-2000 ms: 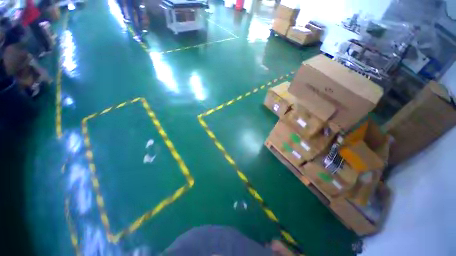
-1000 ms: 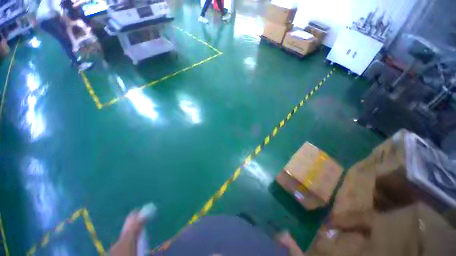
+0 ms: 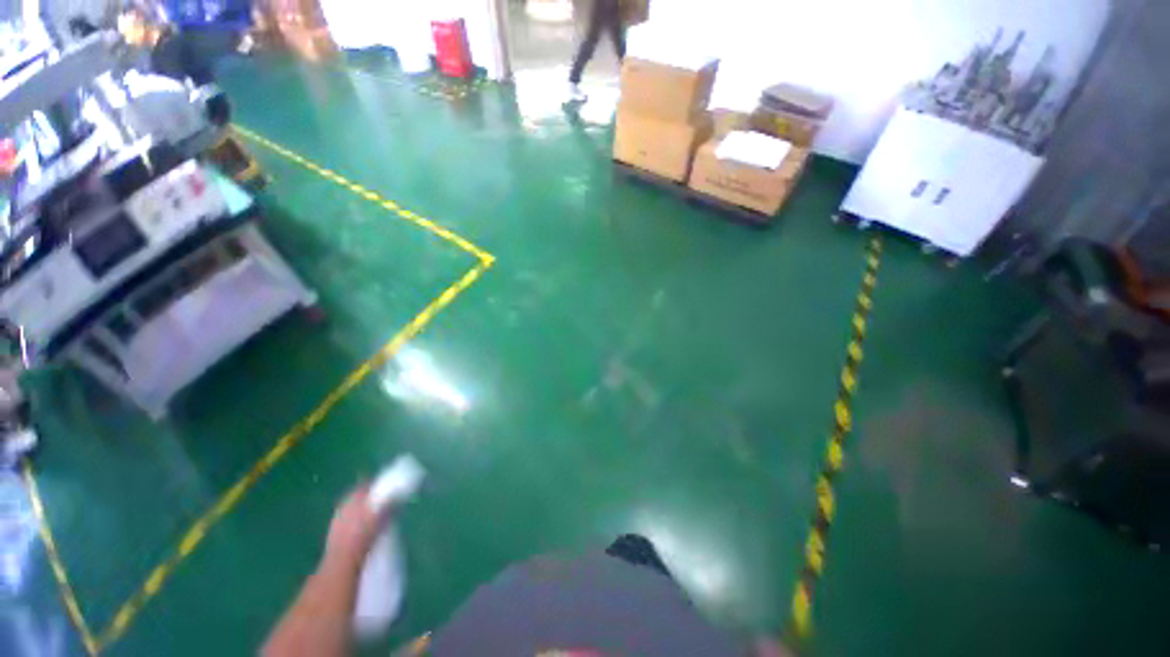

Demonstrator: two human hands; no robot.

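Note:
My left hand (image 3: 356,520) is at the lower left of the picture, in front of my body and over the green floor. It is closed on a white paper sheet (image 3: 379,584), which sticks out above the fingers and hangs below them. The paper is blurred and no print can be read. Of my right side, only a small blurred bit of skin shows at the bottom edge, right of my grey clothing; what that hand does cannot be seen.
Brown cartons (image 3: 665,118) stand on a pallet against the far wall. A white cabinet (image 3: 943,180) is right of them. A white machine bench (image 3: 193,302) stands at left. Yellow-black tape (image 3: 840,430) crosses the floor. Dark equipment (image 3: 1091,385) is at right. A person (image 3: 601,45) is at the doorway.
The view has moved forward past the stacked cartons at right, which have left the picture. The far cabinet and machine bench are nearer. My left hand with the paper has come higher into view.

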